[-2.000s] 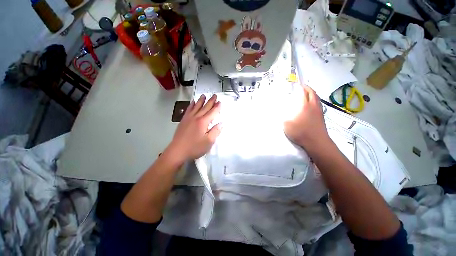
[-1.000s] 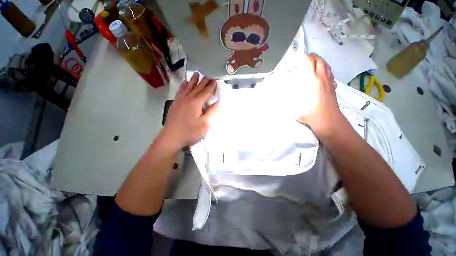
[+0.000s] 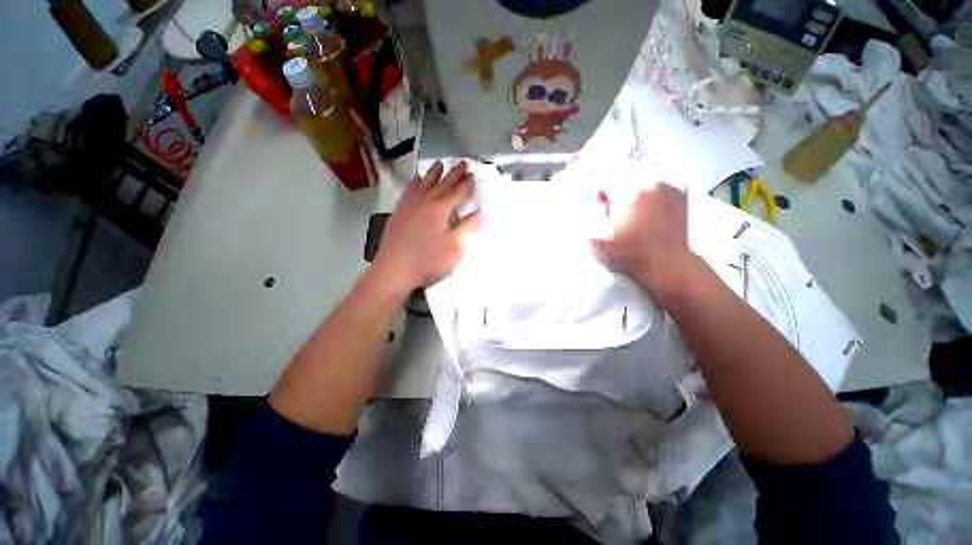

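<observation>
A white garment (image 3: 554, 319) with dark-marked stitched panels lies on the machine table under the sewing machine head (image 3: 533, 85). Its upper middle is washed out by glare. My left hand (image 3: 428, 229) lies on the cloth's left edge, fingers spread. My right hand (image 3: 648, 240) is on the cloth at the right with its fingers bent; glare hides whether it pinches the cloth. A small red spot shows at its fingertips. The needle and presser foot are hidden by glare and the head. A narrow strap (image 3: 440, 413) hangs from the garment's lower left.
Bottles (image 3: 330, 128) and a red basket (image 3: 261, 80) stand at the left rear. Green-and-yellow snips (image 3: 759, 199), a tan bottle with a thin spout (image 3: 826, 146), papers (image 3: 693, 133) and a control panel (image 3: 783, 37) are at the right. White garments (image 3: 91, 426) are heaped on both sides.
The garment has shifted slightly further up under the machine head. My right hand has moved inward to the left, its fingers more bent. My left hand stays on the left edge. The camera view has shifted.
</observation>
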